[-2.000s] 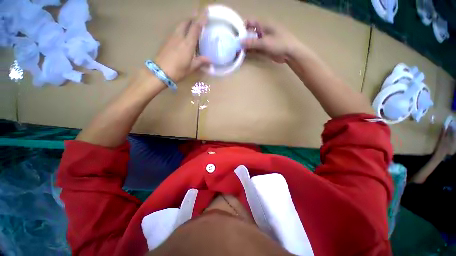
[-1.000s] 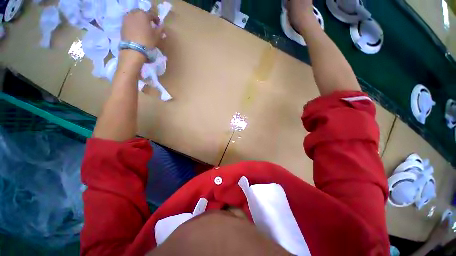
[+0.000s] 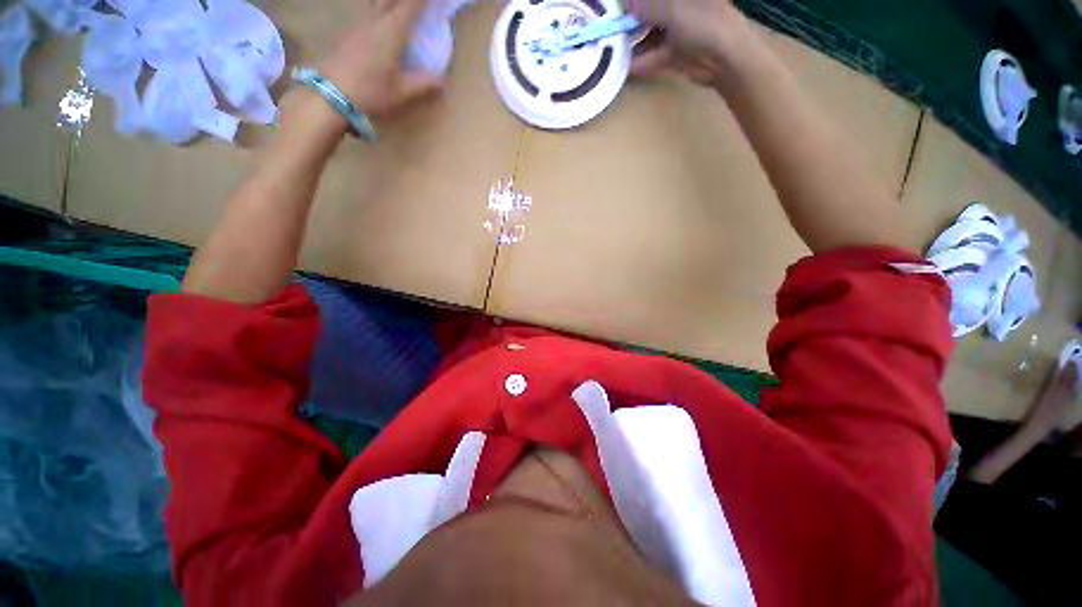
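Note:
A round white housing (image 3: 560, 97) with dark curved slots and a pale strip across its centre is at the top middle, over the cardboard. My right hand (image 3: 688, 42) grips its right edge. My left hand (image 3: 377, 59) is just left of the housing, not touching it, and holds a translucent plastic piece (image 3: 434, 38), partly hidden by the fingers. A loose pile of translucent pieces (image 3: 178, 59) lies at the upper left.
Cardboard covering (image 3: 664, 225) spans the bench. Clustered housings (image 3: 985, 273) lie at the right. The green conveyor (image 3: 902, 48) carries spaced housings (image 3: 1006, 95) at the upper right. Another person's arm (image 3: 1032, 427) is at the far right. Clear film (image 3: 71, 439) lies lower left.
My right hand has come back from the conveyor with a housing. My left hand has left the pile with a translucent piece and moved right. The view has turned.

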